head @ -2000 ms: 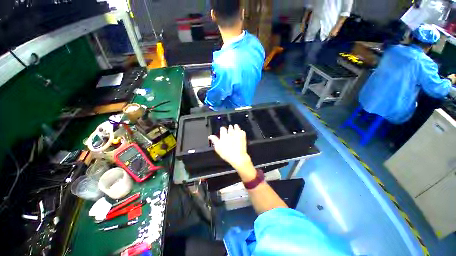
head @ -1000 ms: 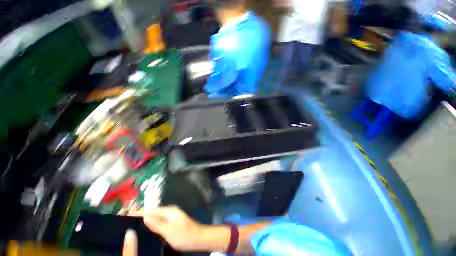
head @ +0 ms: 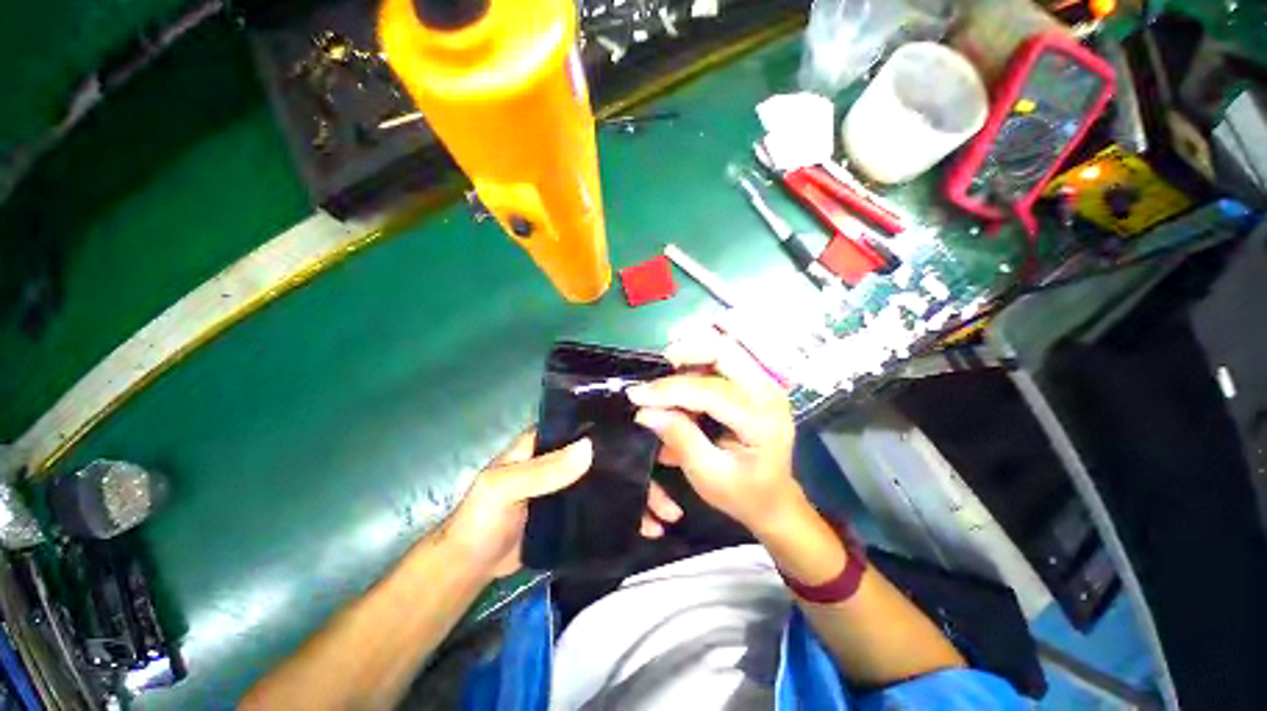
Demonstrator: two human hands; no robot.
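Note:
A black smartphone (head: 600,479) lies in my left hand (head: 503,503), its thumb on the phone's face and fingertips showing past its right edge. My right hand (head: 730,438) is at the phone's upper right part, thumb and index fingertips close together over it. Whether a small part is between those fingertips is too small to tell. The yellow-orange electric screwdriver (head: 535,153) hangs in front of the phone, touched by neither hand.
A red-edged multimeter (head: 1031,128), white cup (head: 914,111), red-handled tools (head: 841,202) and a small red square (head: 648,281) lie at the right. A dark parts mat (head: 341,118) is at the back. A dish of silvery bits (head: 109,497) is at the left. The foam tray (head: 1112,320) stands at right.
The view has turned from the foam tray to the bench. My right hand has moved from the tray to the phone. The phone, low at the left a second ago, is now in front of me.

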